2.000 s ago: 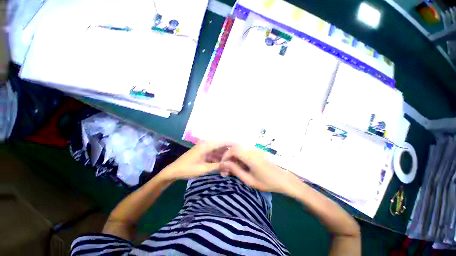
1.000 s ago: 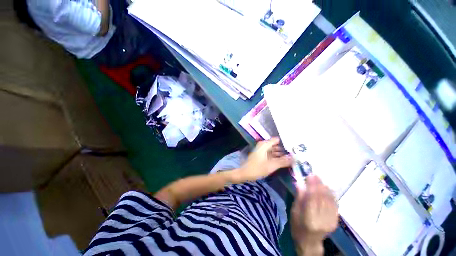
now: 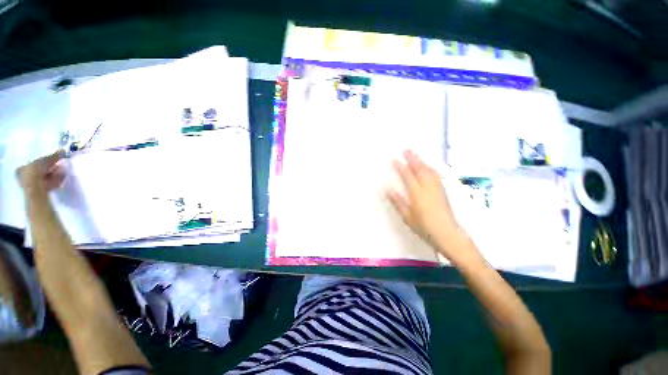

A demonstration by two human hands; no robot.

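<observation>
My left hand (image 3: pixel 42 174) is at the far left, fingers closed on the left edge of a white panel (image 3: pixel 117 198) in the panel stack; blur hides the exact grip. My right hand (image 3: pixel 423 198) is empty, fingers apart, over the middle of the white work on the colourful printed sheet (image 3: pixel 329 261). Whether it touches is unclear. Green circuit boards with small round parts show at the work's top left (image 3: pixel 354 89), right (image 3: pixel 533 152) and lower right (image 3: pixel 477 187). More boards lie on the stack, upper (image 3: pixel 198 121) and lower (image 3: pixel 195 218).
A white tape roll (image 3: pixel 594 186) and gold-yellow scissors (image 3: pixel 604 244) lie right of the work. Folded sheets (image 3: pixel 648 205) stand at far right. Crumpled translucent liner (image 3: pixel 194 296) fills a dark bag below the bench edge. A rounded pale object (image 3: pixel 18 293) is at lower left.
The view has turned left. My left hand has moved from the work to the stack's left edge; my right hand is over the work. The circuit board at the work's lower-left edge no longer shows.
</observation>
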